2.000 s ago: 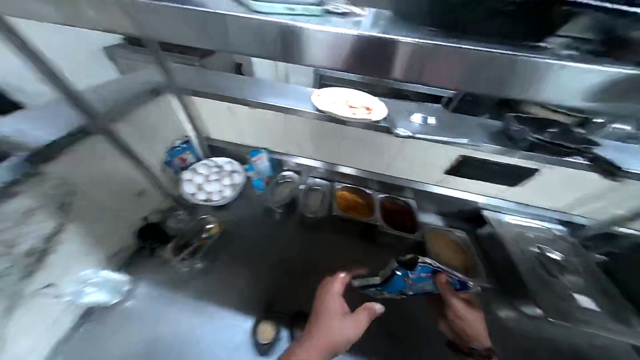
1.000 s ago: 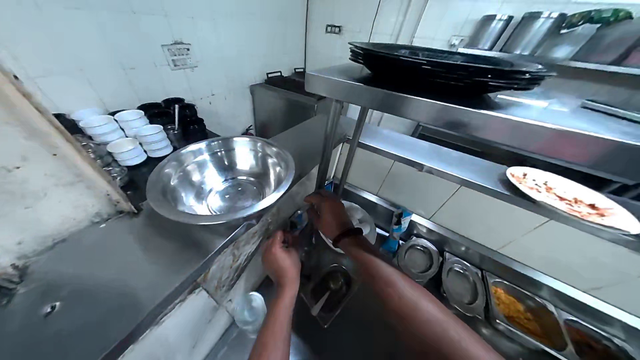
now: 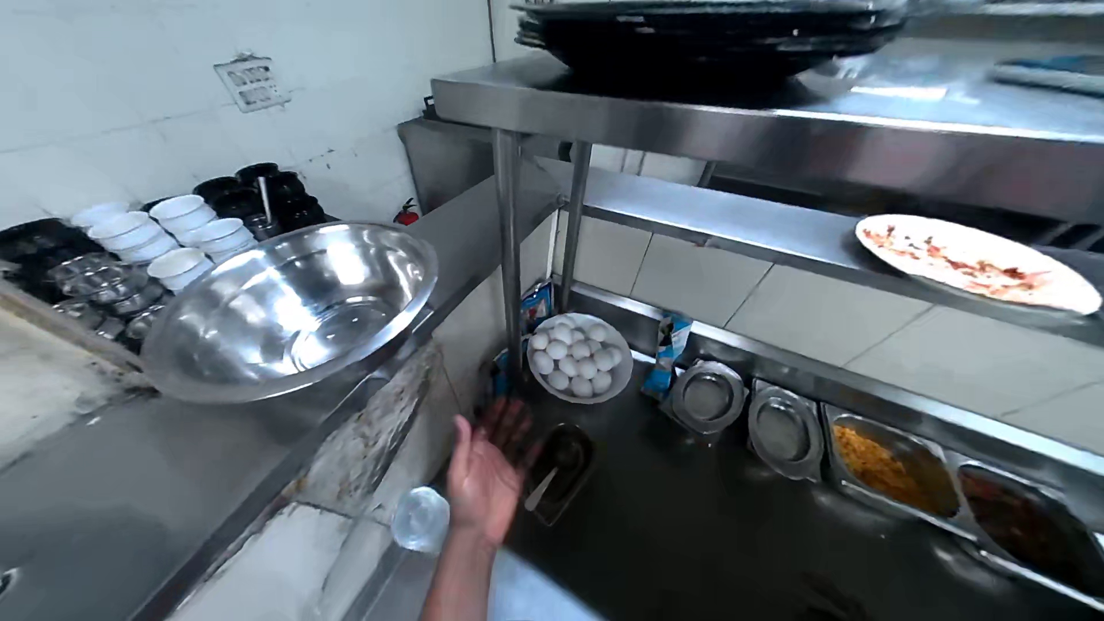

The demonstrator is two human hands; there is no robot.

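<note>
My left hand (image 3: 487, 474) is palm up with its fingers apart and nothing in it, its fingertips blurred and in shadow. Just right of it lies a small dark metal tray (image 3: 565, 470) with a spoon (image 3: 541, 489). A water-clear round container (image 3: 420, 519) is left of the wrist. Beyond the fingers a white bowl of eggs (image 3: 580, 358) rests in the corner, with blue packets (image 3: 536, 304) behind it and another blue and white packet (image 3: 668, 352) to its right. My right hand is out of view.
A large steel bowl (image 3: 297, 310) sits on the left counter before stacked white bowls (image 3: 179, 216). A metal shelf (image 3: 733, 125) holds black plates (image 3: 707, 39); a smeared white plate (image 3: 979, 263) lies below. Metal food pans (image 3: 897, 466) line the back right.
The blue packet I held two seconds ago is no longer in my hands. My hands, close together one second ago, have parted; my right hand has left view. The view has turned left since the first frame.
</note>
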